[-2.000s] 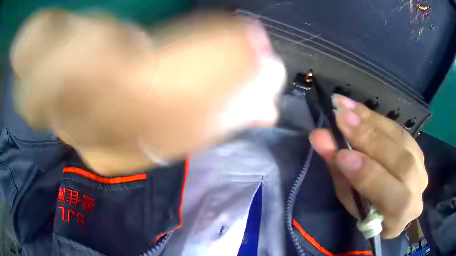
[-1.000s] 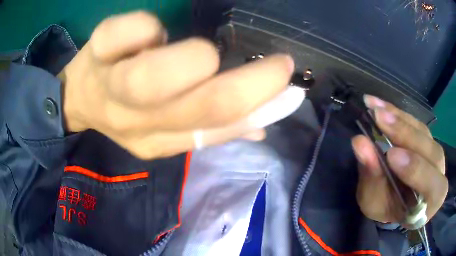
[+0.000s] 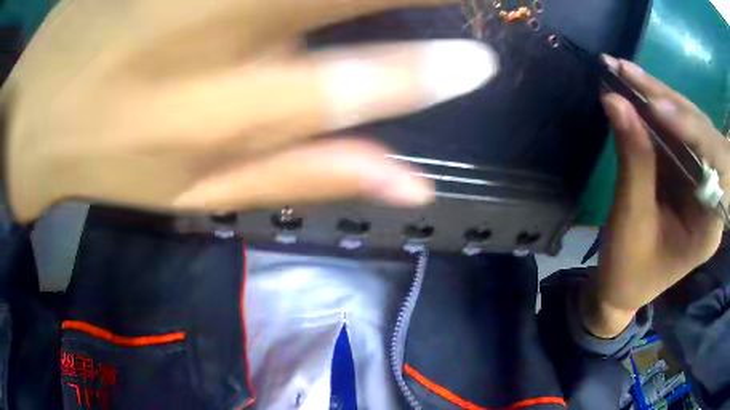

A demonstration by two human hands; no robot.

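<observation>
My right hand (image 3: pixel 656 176) holds the dark tweezers (image 3: pixel 652 120) at the right, their tips pointing up-left at a copper coil (image 3: pixel 554 40) beside a loose coil pile (image 3: pixel 516 14) on the black tray (image 3: pixel 480 132). Whether the tips touch the coil cannot be told. My left hand (image 3: pixel 216 120), large and blurred, reaches over the tray from the left with its fingers apart and a white covering on one finger. The fixture bar (image 3: pixel 384 220) runs along the tray's near edge with several dark nests. A copper glint (image 3: pixel 286 212) shows in one nest.
The green mat (image 3: pixel 688 48) shows beyond the tray at the right. My dark jacket (image 3: pixel 480 320) with orange trim lies below the bar. A framed panel with blue and yellowish-green parts (image 3: pixel 656 372) is at the lower right.
The view has shifted, and the bar now lies nearly level. The tweezers have moved from the bar's nests up to the coil pile. My left hand has left the bar's nests and is over the tray.
</observation>
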